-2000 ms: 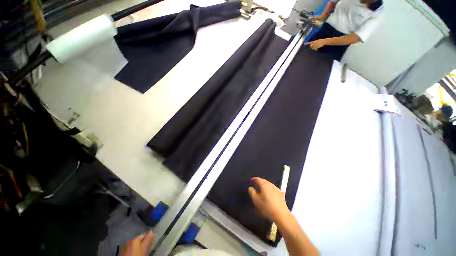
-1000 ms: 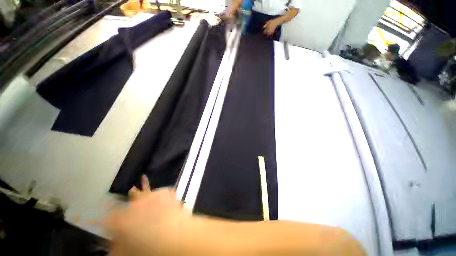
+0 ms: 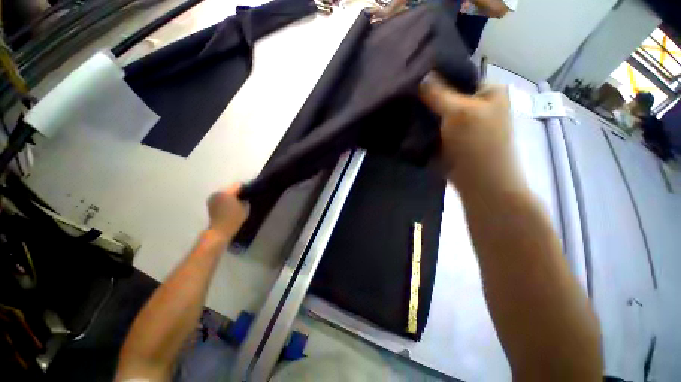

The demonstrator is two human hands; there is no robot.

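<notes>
A dark fabric piece (image 3: 328,138) is lifted and stretched across the silver guide rail (image 3: 306,257). My left hand (image 3: 228,210) grips its near left corner, left of the rail. My right hand (image 3: 472,123) grips it higher up, over the stack's right side, slightly blurred. The flat dark fabric stack (image 3: 373,246) lies right of the rail, its far part hidden by the lifted cloth. A short yellowish ruler (image 3: 415,280) lies on the stack near its right edge.
Loose dark fabric (image 3: 198,82) lies at the far left beside a white roll (image 3: 78,89). Blue blocks (image 3: 295,345) sit by the rail at the near edge. White paper (image 3: 478,291) and a long white tube (image 3: 565,194) lie right. A person (image 3: 489,7) stands at the far end.
The dark cloth left of the rail has been taken up by both hands and raised over the rail. My right hand has moved from near the rail to the upper right.
</notes>
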